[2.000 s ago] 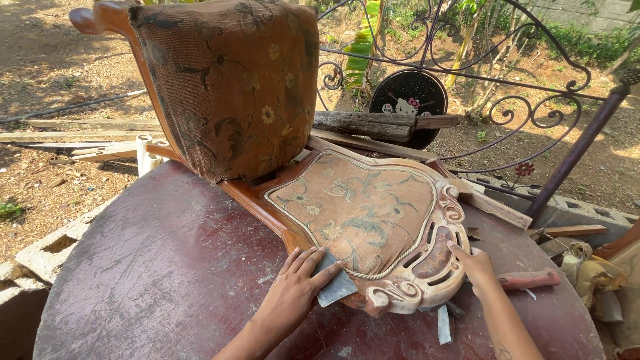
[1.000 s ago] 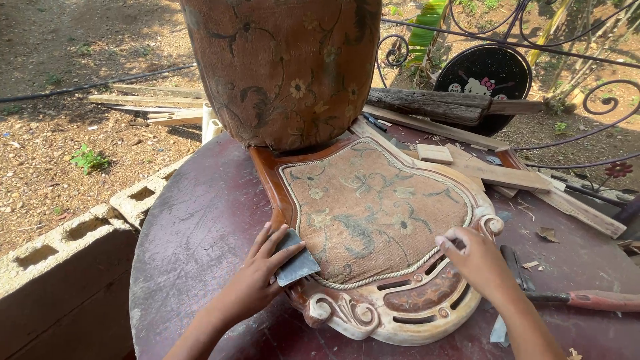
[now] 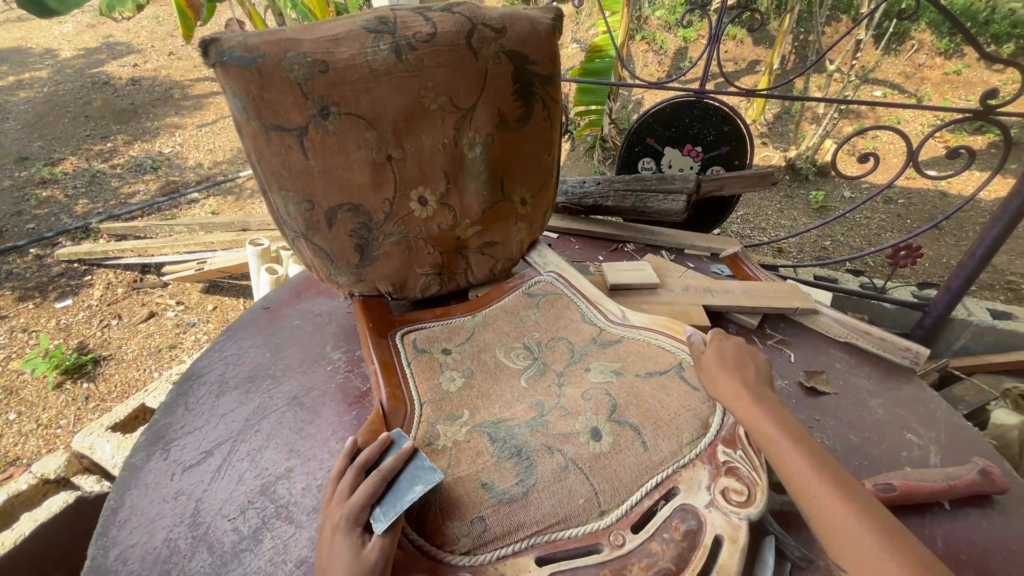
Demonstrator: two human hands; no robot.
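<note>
A carved wooden chair with a floral fabric back panel (image 3: 552, 416) edged in cord lies on a round dark-red table (image 3: 240, 448). Its upholstered seat (image 3: 400, 152) rises at the far end. My left hand (image 3: 360, 504) holds a grey piece of sandpaper (image 3: 406, 480) against the left side of the frame, fingers over its upper part. On the right side of the frame, my right hand (image 3: 728, 368) grips the pale bare-wood rail, thumb near the cord. Whether anything is under its fingers cannot be seen.
Wood offcuts (image 3: 712, 294) lie behind my right hand. A tool's red handle (image 3: 936, 482) rests at the right, near a dry leaf (image 3: 818, 382). Concrete blocks (image 3: 120, 432) stand left of the table. Beyond are a scrolled metal railing (image 3: 856, 172) and a black round panel (image 3: 688, 144).
My right hand has moved from the carved top end of the chair back up along its right rail. The left hand still holds the sandpaper at the left side.
</note>
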